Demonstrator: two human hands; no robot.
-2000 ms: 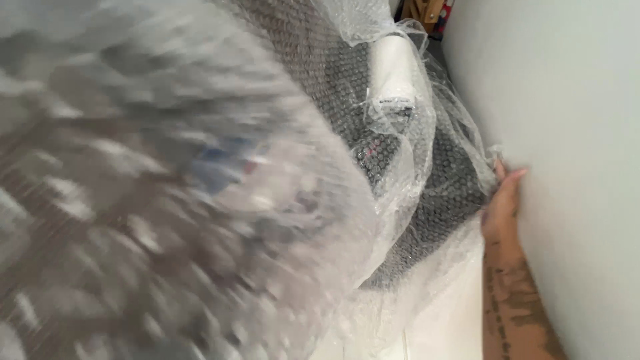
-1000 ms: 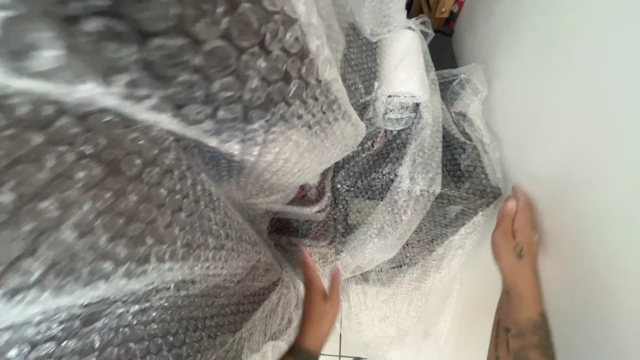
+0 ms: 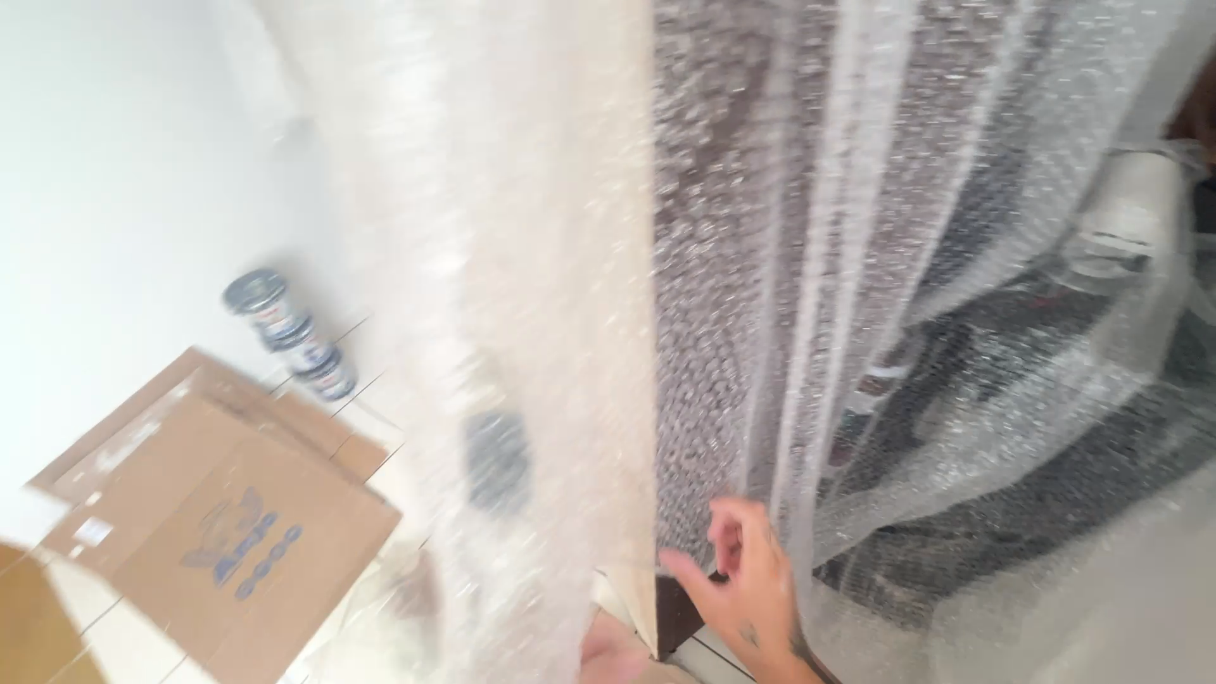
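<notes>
A large upright flat panel (image 3: pixel 570 285), pale on its left face, stands in the middle under clear bubble wrap. Dark, patterned bubble-wrapped material (image 3: pixel 703 285) lies along its right side. My right hand (image 3: pixel 708 546) is low beside the panel's edge, thumb apart and fingers bent, with nothing seen in its grip. My left hand is not plainly seen; blurred skin at the bottom, left of the edge, may be feet. More loose bubble wrap (image 3: pixel 1007 418) drapes over dark material at the right, with a white roll (image 3: pixel 1130 204) at the upper right.
Flattened cardboard boxes (image 3: pixel 313 560) with printing lie on the tiled floor at the left. Several stacked cans (image 3: pixel 290 332) stand by the white wall (image 3: pixel 114 190). A brown-orange surface (image 3: pixel 28 617) shows at the lower left corner.
The view has swung left, bringing in the boxes and cans. My right hand has left the pale wall surface at the right. The left hand, seen a second ago at the wrap, is no longer plain.
</notes>
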